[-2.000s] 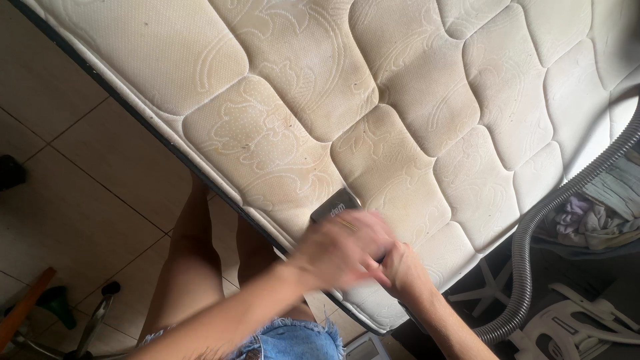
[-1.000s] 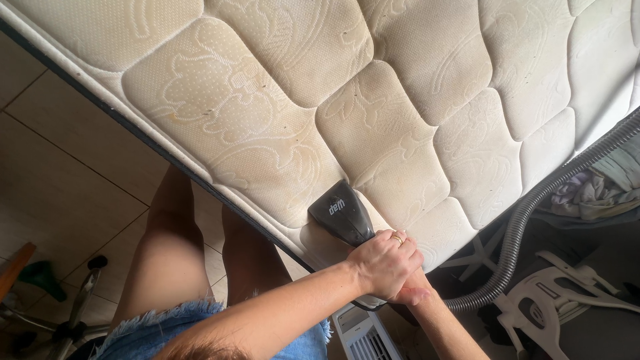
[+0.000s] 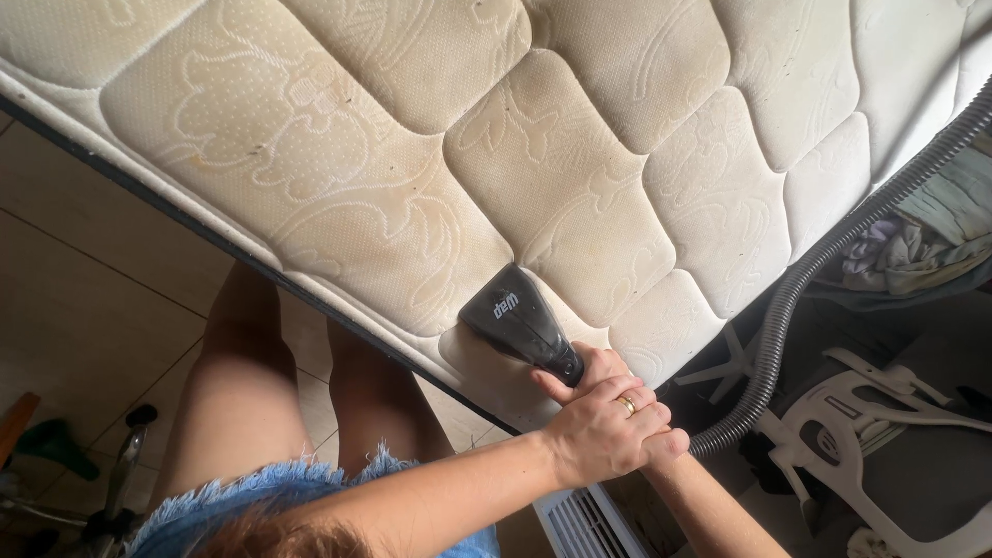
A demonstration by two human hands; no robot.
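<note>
A black Wap extractor nozzle (image 3: 518, 314) lies with its wide mouth against the quilted cream mattress (image 3: 558, 186), near the mattress's lower edge. My right hand (image 3: 601, 364) grips the nozzle's neck, its thumb beside the black plastic. Over it my left hand (image 3: 612, 430), wearing a gold ring, is clasped, covering much of the right hand and the handle. A grey corrugated hose (image 3: 783, 310) runs from behind the hands up along the mattress's right side; its join to the handle is hidden. Faint yellowish stains and small dark specks mark the fabric.
My legs stand against the mattress's dark side edge, on a tiled floor (image 3: 101, 287). A white chair frame (image 3: 845, 403) and bundled cloths (image 3: 914, 248) are at right. Below the hands is a pale slatted plastic object (image 3: 585, 523). Chrome chair legs (image 3: 120, 473) stand at lower left.
Two seconds ago my left hand was a blur beside and over the right; one second ago and now it is clasped over it. The nozzle stays near the mattress edge.
</note>
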